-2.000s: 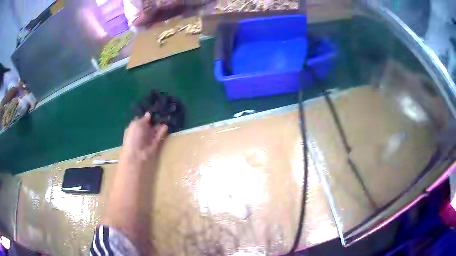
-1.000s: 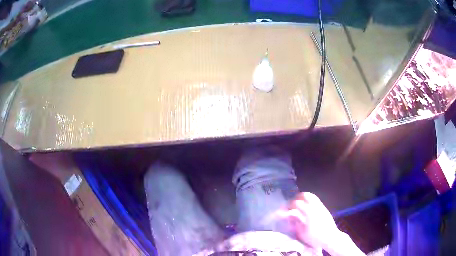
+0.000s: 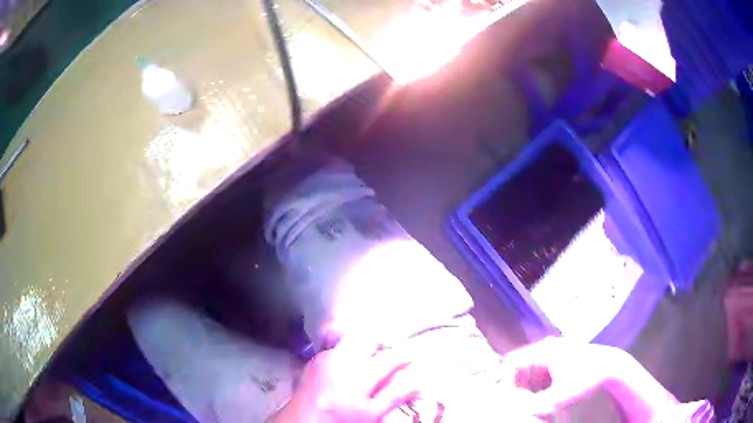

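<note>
My left hand (image 3: 351, 388) is low in the picture over my lap, partly cut off by the bottom edge and washed out by glare. My right hand (image 3: 549, 372) is at the lower right beside my thigh, its fingers curled and also overexposed. I cannot tell whether either hand holds anything. A blue bin (image 3: 475, 235) stands on the floor at the right, with dark ridged pieces (image 3: 537, 215) beside a white area. A white glue bottle (image 3: 168, 89) lies on the tan table at the upper left, away from both hands.
The curved table edge crosses from upper middle to lower left. A black cable (image 3: 285, 70) hangs over it. Bright glare covers the tray area at the top. A blue lid or second bin (image 3: 669, 194) is right of the bin. My legs are under the table.
The view has turned right and down, bringing the blue bin fully into view. The flower head seen on the green surface is out of view. My left hand now shows over my lap.
</note>
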